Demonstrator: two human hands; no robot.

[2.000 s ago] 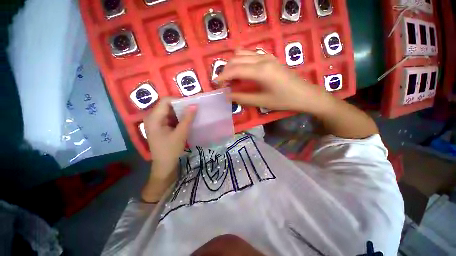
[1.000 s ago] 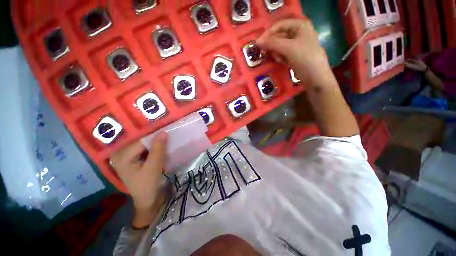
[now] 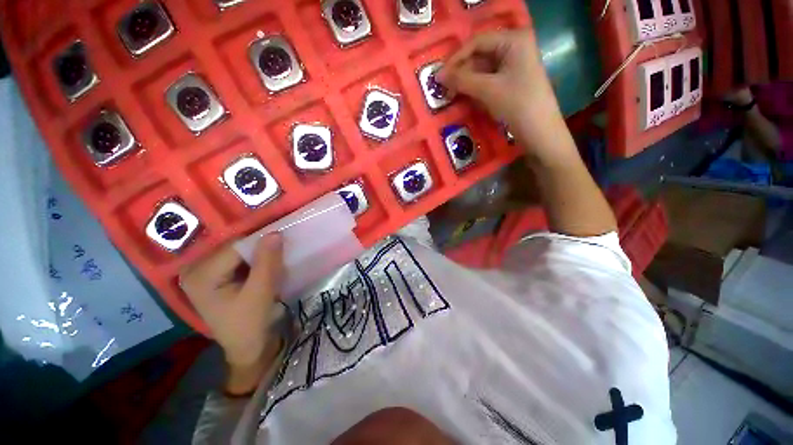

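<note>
My left hand [image 3: 233, 300] holds a translucent white sticker sheet [image 3: 306, 243] between thumb and fingers, over the near edge of the red compartment tray [image 3: 204, 161]. My right hand [image 3: 513, 91] has thumb and finger bent together at a small square part [image 3: 433, 85] in a pocket toward the tray's right side. Whether a piece is between the fingertips is too small to tell. Nearer parts, such as one on the left [image 3: 172, 226], show a white surround; farther ones, such as another [image 3: 196, 102], look greyer. One part [image 3: 460, 146] has a blue mark.
White sheets and a clear plastic sleeve with blue handwriting [image 3: 91, 278] lie left of the tray on the green bench. Red holders with white panels [image 3: 669, 87] stand at the right. Another person's arm [image 3: 758, 122] shows at the far right. Cartons [image 3: 726, 291] are at lower right.
My right hand has moved from beside the sheet to the part toward the tray's right side and stays there. The view has shifted, and the tray now appears farther left. My left hand still holds the sheet.
</note>
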